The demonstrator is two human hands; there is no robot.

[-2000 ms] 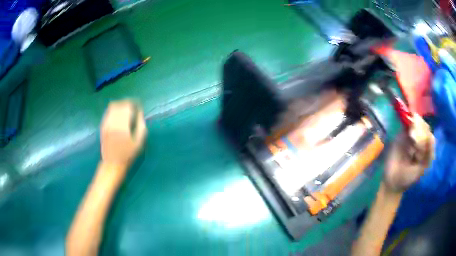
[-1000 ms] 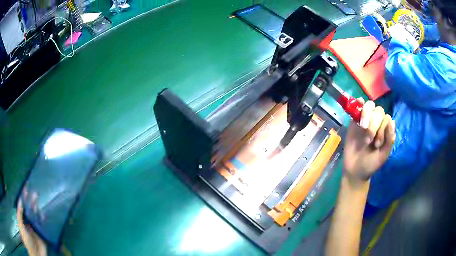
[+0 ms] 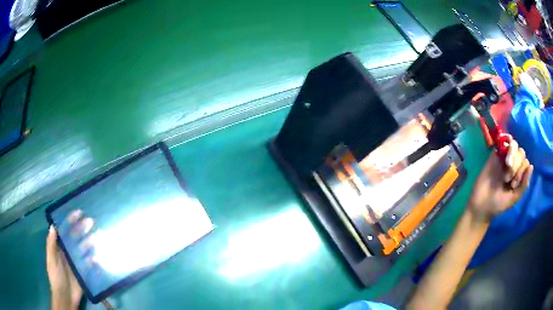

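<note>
A clear touch panel with a black border (image 3: 136,212) is at the lower left, tilted above the green bench. My left hand (image 3: 63,266) holds it by its left edge; fingers show through the glass. The black fixture (image 3: 345,109) stands at centre right, with a clear, bright pressure plate (image 3: 394,145) and an orange strip (image 3: 424,209) at its front. My right hand (image 3: 506,175) is closed around the red toggle clamp handle (image 3: 502,140) on the fixture's right side. The black plunger arm reaches over the plate.
A waiting panel (image 3: 15,109) lies at the far left, and another (image 3: 403,24) lies behind the fixture. A bench seam (image 3: 242,115) runs behind the fixture. A red sheet (image 3: 500,103) and a person's blue sleeve (image 3: 533,127) are at the right.
Since one second ago, the view has shifted, so the fixture appears farther right. The panel in my left hand has turned and now shows more fully. My right hand stays on the red handle.
</note>
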